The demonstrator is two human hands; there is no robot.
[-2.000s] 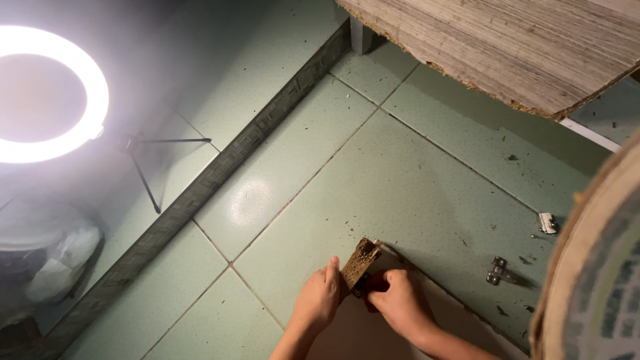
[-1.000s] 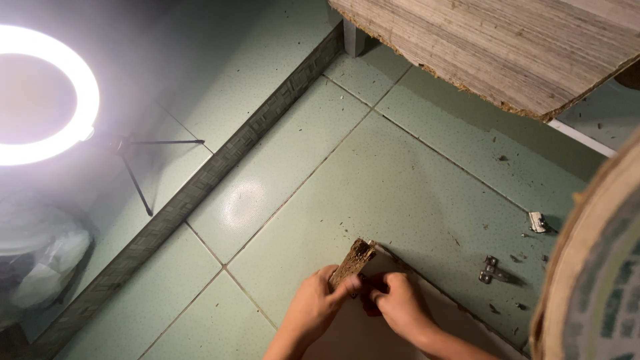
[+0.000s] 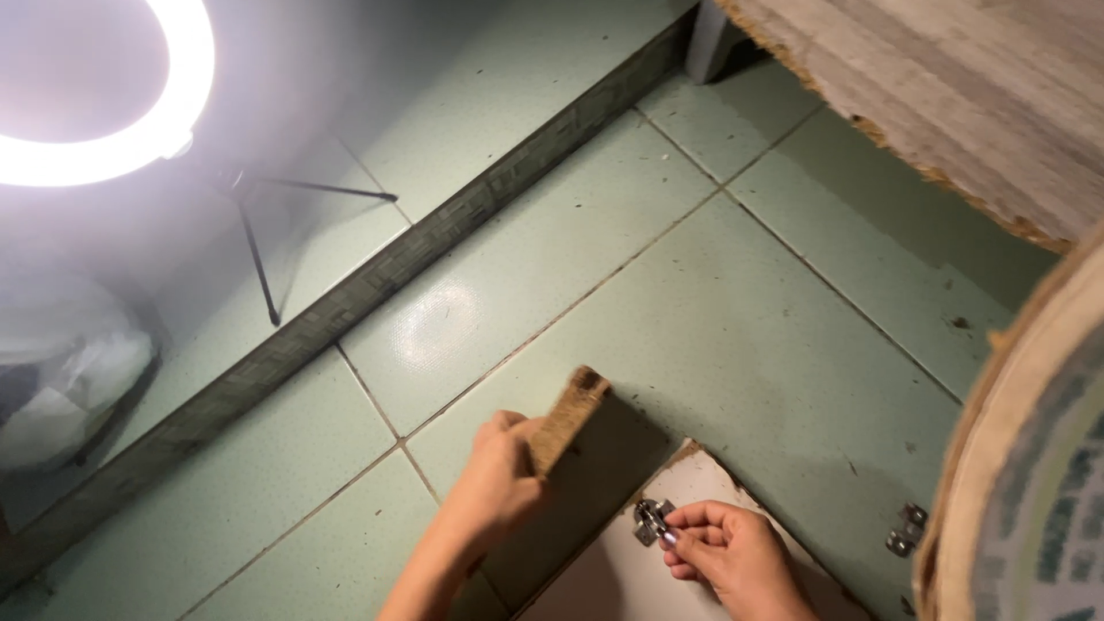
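My left hand [image 3: 500,466] grips the edge of a particle board panel [image 3: 569,423], which stands tilted above the tiled floor with its rough brown edge up. My right hand [image 3: 724,543] pinches a metal cabinet hinge [image 3: 653,521] between thumb and fingers, over a white-faced board [image 3: 604,569] with a chipped edge at the bottom. Another metal hinge [image 3: 906,530] lies on the floor at the right, beside a round-edged object.
A ring light [image 3: 185,86] on a thin-legged tripod [image 3: 254,259] glows at the left, near a translucent plastic bag [image 3: 78,379]. A low tiled ledge [image 3: 414,250] crosses the floor. A wood-grain board [image 3: 966,95] and a round-edged object [image 3: 983,457] jut in from the right.
My hands have moved apart. The panel edge in my left hand has separated from the white board, and a hinge now shows in my right hand.
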